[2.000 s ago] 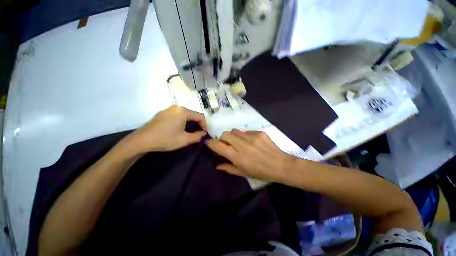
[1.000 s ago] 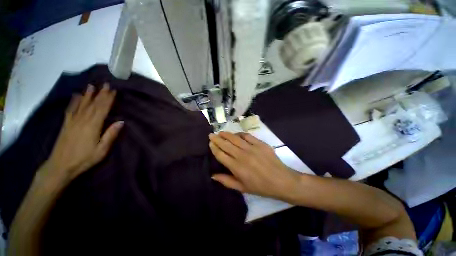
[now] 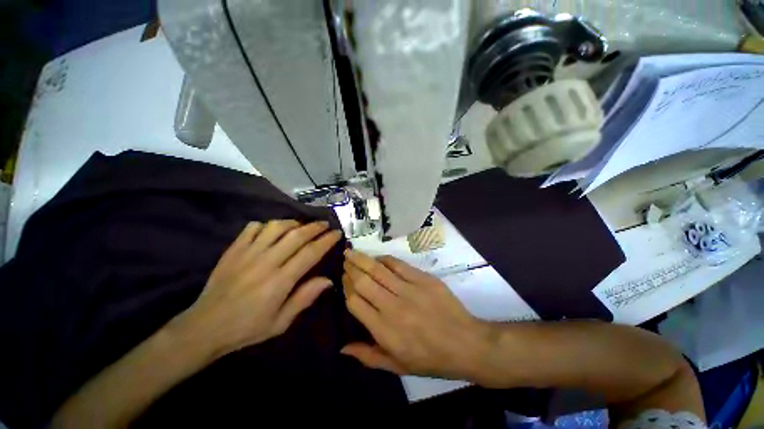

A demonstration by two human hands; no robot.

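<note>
A large dark cloth panel (image 3: 151, 226) covers the table left of the needle and hangs over the front edge. My left hand (image 3: 268, 281) lies on it with its fingertips pressed down just before the presser foot (image 3: 360, 216). My right hand (image 3: 406, 314) lies at the panel's right edge, its fingertips next to my left fingertips on the cloth. The seam edge is partly hidden under the fingers. A cream block (image 3: 425, 237) sits right of the foot. A dark tabbed panel (image 3: 536, 239) lies flat right of the needle.
The cream-white machine head (image 3: 410, 100) stands close above the hands, with a ribbed knob (image 3: 544, 127) on it. Papers (image 3: 687, 117) rest on the machine at right. A clear bag of small rings (image 3: 712, 237) lies at the right table end. A grey-white tube (image 3: 194, 117) is left of the head.
My left hand has moved right, from the far side of the cloth to beside my right hand. The cloth's left part lies lower. The view has moved closer to the machine head.
</note>
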